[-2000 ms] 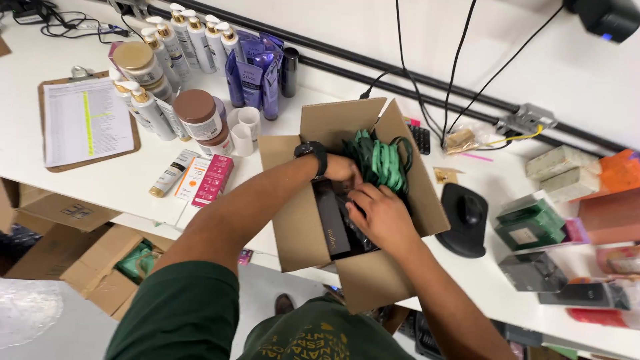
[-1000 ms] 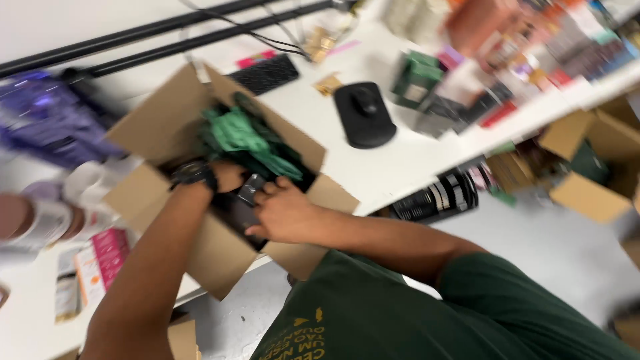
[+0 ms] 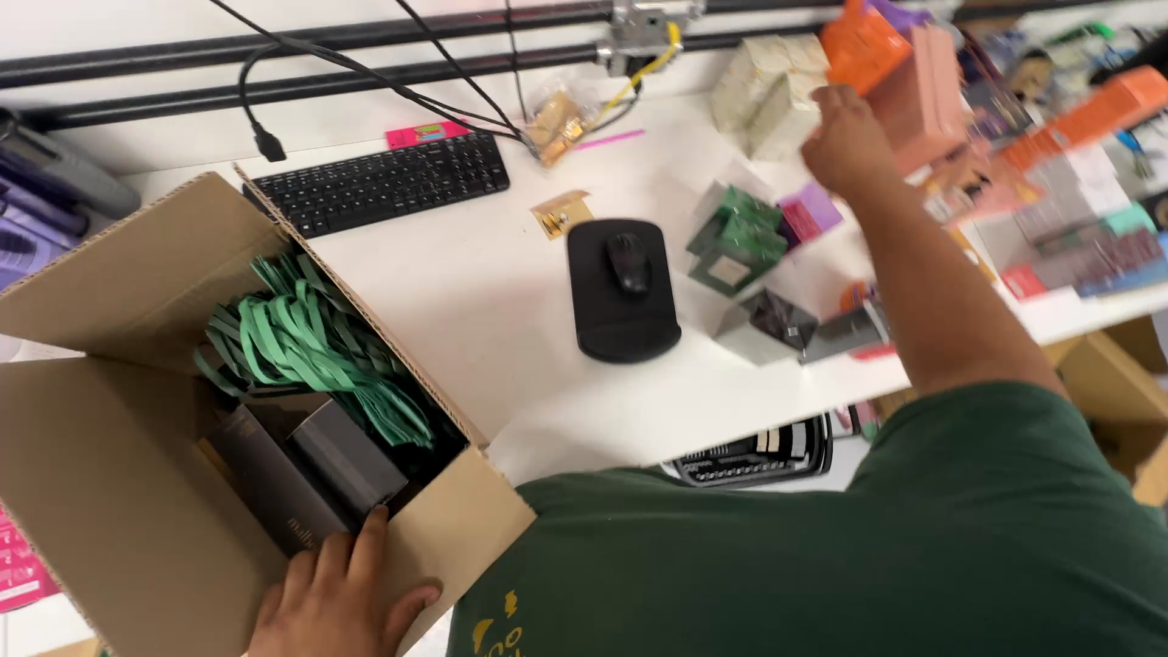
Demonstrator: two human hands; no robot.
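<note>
An open cardboard box (image 3: 119, 474) stands at the left with its flaps up. Inside lie a bundle of green ribbon-like straps (image 3: 310, 342) and dark product boxes (image 3: 283, 484) side by side. My left hand (image 3: 338, 593) rests over the box's near flap, its fingertips at the dark boxes; it grips nothing that I can make out. My right hand (image 3: 844, 137) is stretched to the back right, against an orange bag (image 3: 862, 46) and a salmon-coloured box (image 3: 922, 100). Whether its fingers hold either one is unclear.
A black keyboard (image 3: 383, 182), a mouse (image 3: 630, 263) on a black pad (image 3: 625, 328) and green boxes (image 3: 739, 242) are on the white table. Pale patterned boxes (image 3: 771, 91) stand near the wall. Cables (image 3: 365, 68) hang down behind. Purple packages (image 3: 32, 228) are at far left.
My right hand has left the cardboard box and reached out to the far right. My left hand has moved from inside the box to its near flap. The view has swung right.
</note>
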